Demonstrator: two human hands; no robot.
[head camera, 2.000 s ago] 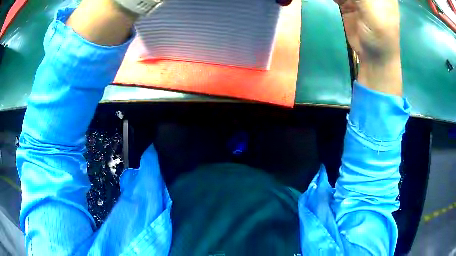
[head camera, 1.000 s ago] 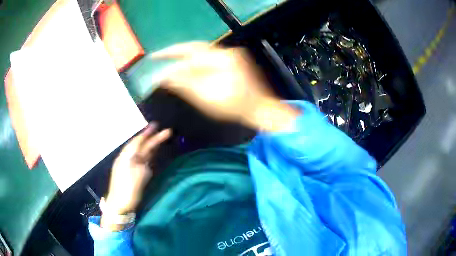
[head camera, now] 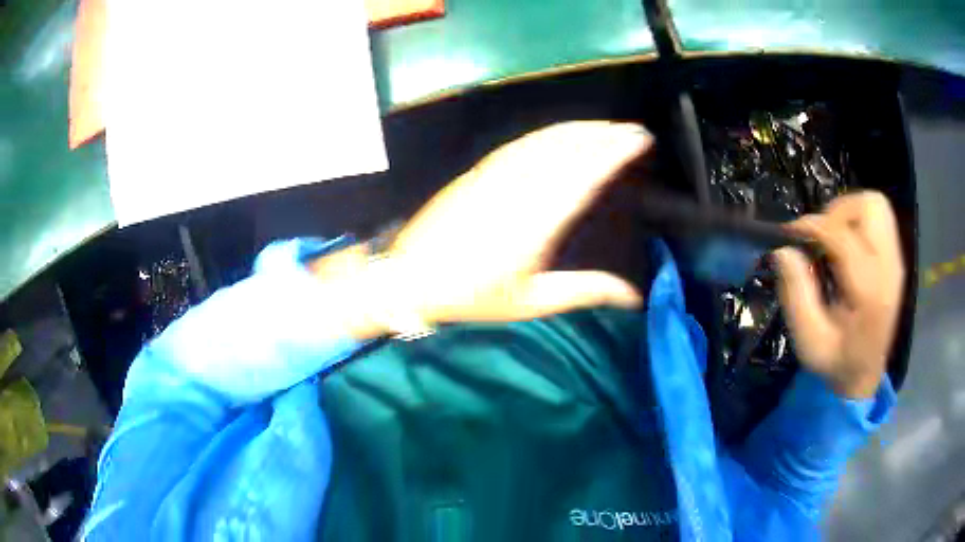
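Observation:
The white cover sheet [head camera: 243, 95] lies at the upper left and overhangs the bench's front edge. The red-orange backing board [head camera: 87, 79] shows along its left side. My left hand [head camera: 519, 228] reaches across my lap towards the right, fingers extended and thumb apart, holding nothing. My right hand [head camera: 847, 281] is over the right clip bin [head camera: 693, 148], shut on one end of a dark, blurred strip [head camera: 720, 224]. The strip points towards my left hand, with a gap between. I cannot tell exactly what kind of piece the strip is.
The right bin holds jumbled dark and silver clips [head camera: 788, 159]. A smaller bin area with clips [head camera: 167, 291] is at the left. Another red-orange piece [head camera: 407, 8] lies behind the sheet. The green bench [head camera: 529, 32] has a dark seam [head camera: 663, 26]. Yellowish material [head camera: 21, 408] shows at far left.
The view has swung, then partly back. My left hand has moved from beside the sheet across my lap. My right hand has gone to the right bin and now holds the dark strip.

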